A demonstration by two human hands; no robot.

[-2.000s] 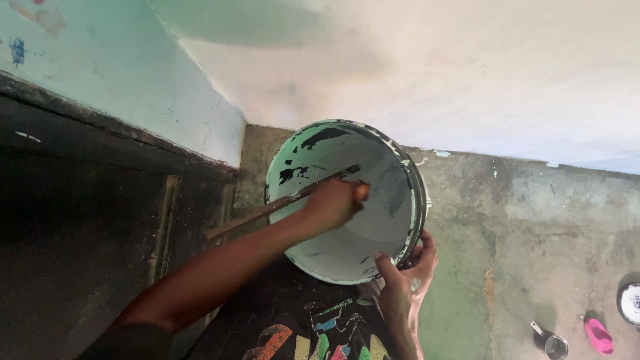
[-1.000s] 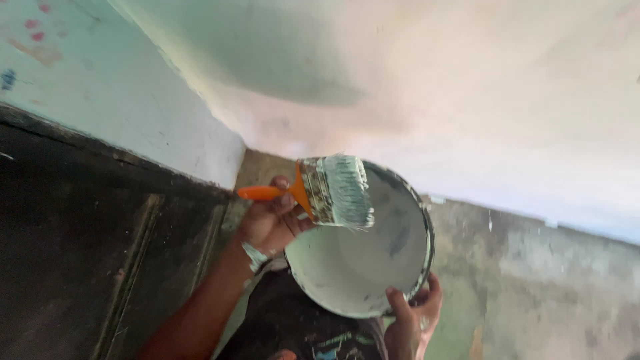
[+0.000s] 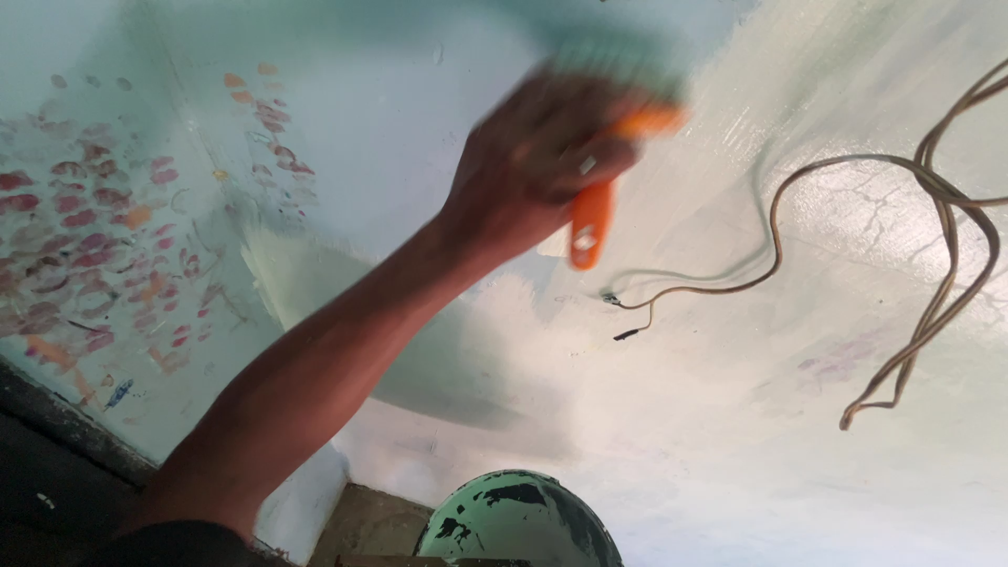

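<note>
My left hand [image 3: 543, 150] grips a wide paintbrush by its orange handle [image 3: 591, 224]. The blurred bristles [image 3: 618, 67] are up against or just in front of the painted wall [image 3: 677, 409]; contact cannot be told. Below, at the bottom edge, is a paint-smeared bucket [image 3: 512, 524], only its upper part visible, with a flat stick [image 3: 433, 561] across it. My right hand is out of view.
Brown electric cable [image 3: 776, 228] hangs in loops at the right, its thin bare-looking ends near the middle. Reddish and orange smudges [image 3: 94, 244] mark the left wall. A dark panel [image 3: 55, 465] stands at lower left.
My left hand has lifted the paintbrush from over the bucket up to the wall. My right hand, on the bucket's rim before, has left the view. The view has tilted upward.
</note>
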